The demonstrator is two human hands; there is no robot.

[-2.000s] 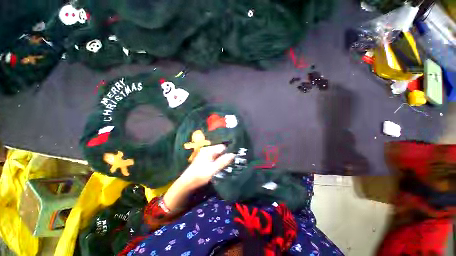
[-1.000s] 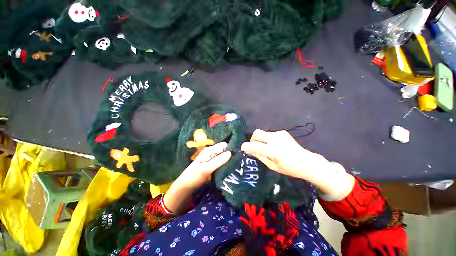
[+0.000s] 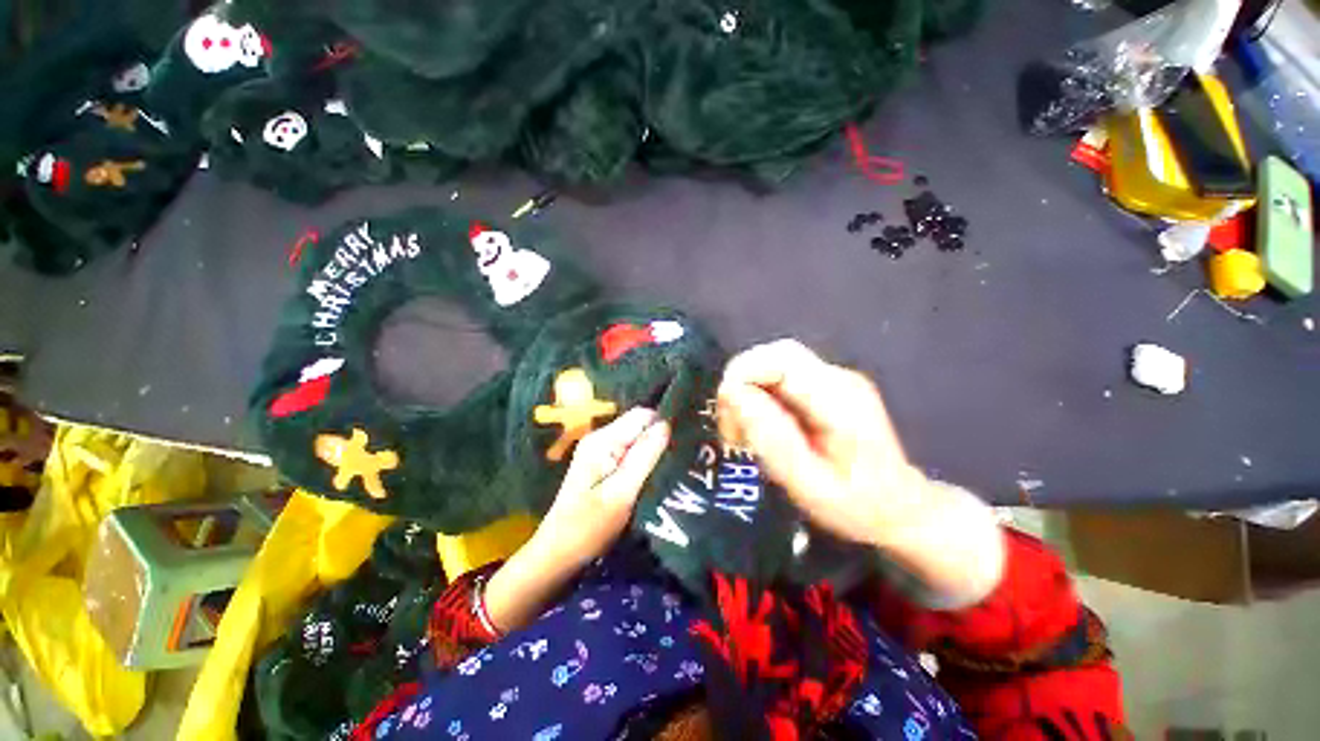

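Note:
A dark green plush piece (image 3: 669,500) with white lettering, a red and white patch and a gingerbread man lies at the table edge and over my lap. My left hand (image 3: 605,485) pinches its edge near the middle. My right hand (image 3: 811,442) is just right of it, fingertips pinched together above the lettering; a needle or thread between them is too small to make out. A plush ring (image 3: 434,485) with MERRY CHRISTMAS lettering and a snowman lies flat to the left, partly under the held piece.
Green plush pieces (image 3: 478,87) are heaped along the far side. Black buttons (image 3: 927,225) lie right of centre. A white block (image 3: 1157,368), a yellow spool (image 3: 1238,274) and a pale green box (image 3: 1284,227) are at right. A green stool (image 3: 138,586) and yellow bag are lower left.
My right hand, out of view two seconds ago, came in to the plush by one second ago. Since then its fingers have curled and shifted slightly; my left hand keeps its place.

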